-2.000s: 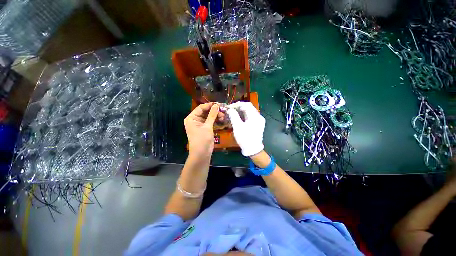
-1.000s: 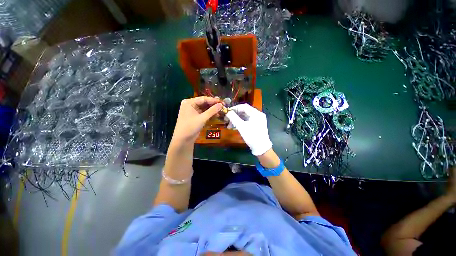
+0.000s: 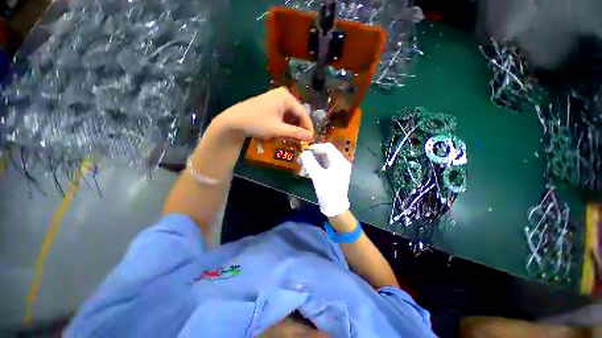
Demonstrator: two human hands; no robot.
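Observation:
The orange test fixture (image 3: 280, 59) stands in front of me with its dark lever (image 3: 325, 46) upright. The digital readout (image 3: 284, 155) shows red digits near 230. My bare left hand (image 3: 274, 119) and my white-gloved right hand (image 3: 328, 175) meet at the front of the fixture. Their fingertips pinch something small and yellowish (image 3: 308, 143), too small and blurred to name. Round metal posts (image 3: 320, 115) show just behind my fingers.
A pile of green ring boards with wires (image 3: 422, 168) lies right of the fixture. A clear blister tray (image 3: 105, 86) is at the left, wires hanging over its edge. More wired parts lie behind the fixture and far right (image 3: 551, 231). Another person's arm (image 3: 528, 328) shows at bottom right.
The view has turned and shifted, so the bench now slants. My left hand is more bent at the wrist, above and left of my right. Both hands stay together at the fixture.

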